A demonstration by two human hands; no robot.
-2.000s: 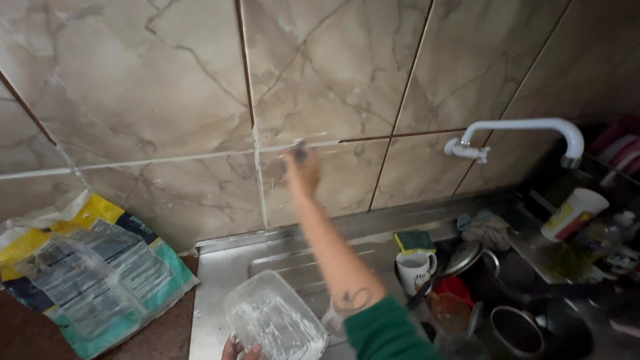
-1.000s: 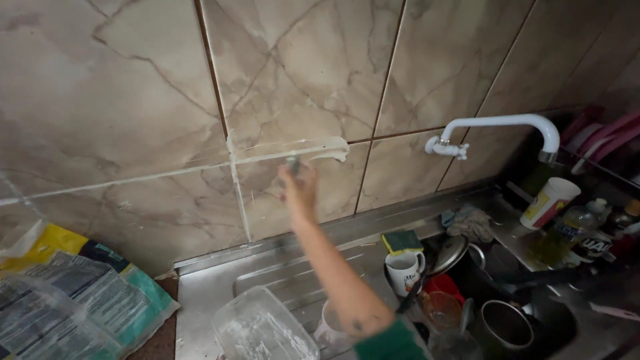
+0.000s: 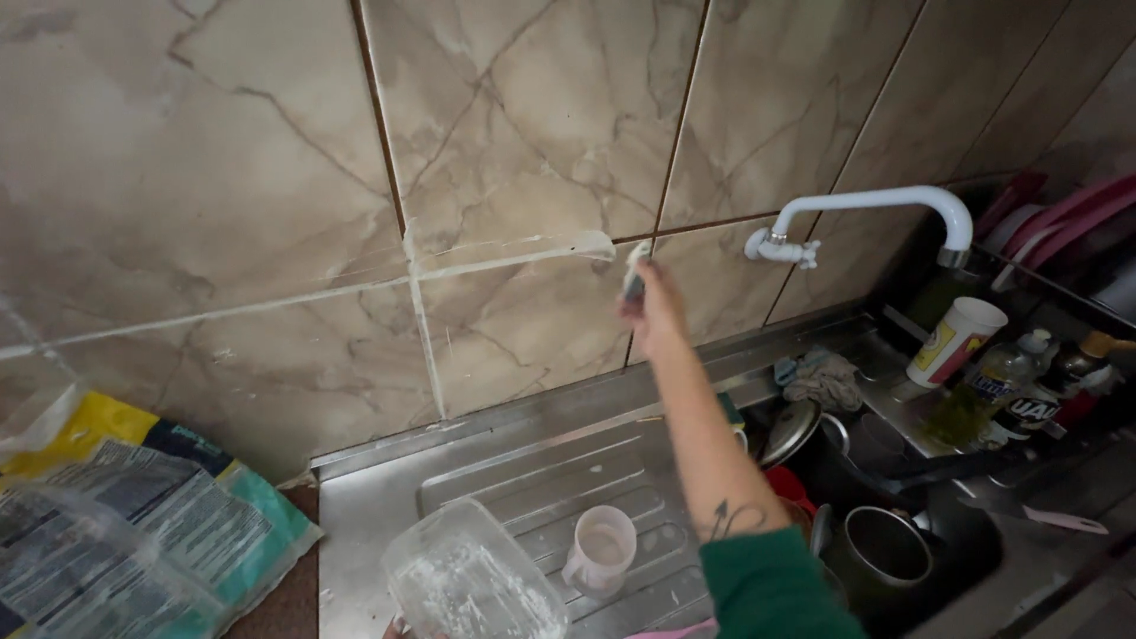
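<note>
My right hand (image 3: 655,306) is closed around a small grey tool (image 3: 634,282), probably a scraper, with white paste on its tip, close to the dark joint between marbled wall tiles (image 3: 541,186). White grout (image 3: 506,263) fills the horizontal joint left of the hand and is smeared above it. At the bottom edge, the fingertips of my left hand (image 3: 399,628) hold a clear plastic container (image 3: 475,577) with white residue, over the steel drainboard. Most of the left hand is out of view. A translucent cup (image 3: 602,548) stands beside the container.
A yellow and teal plastic bag (image 3: 151,506) lies at the left. A white wall faucet (image 3: 874,200) juts out at the right. Pots (image 3: 887,546), a lid (image 3: 790,430), a cloth (image 3: 821,380), a paper cup (image 3: 957,342) and a detergent bottle (image 3: 994,386) crowd the sink area.
My right hand has moved right along the horizontal tile joint, toward the faucet. A white smear that was not there two seconds ago runs along that joint. My left fingertips have come back into view.
</note>
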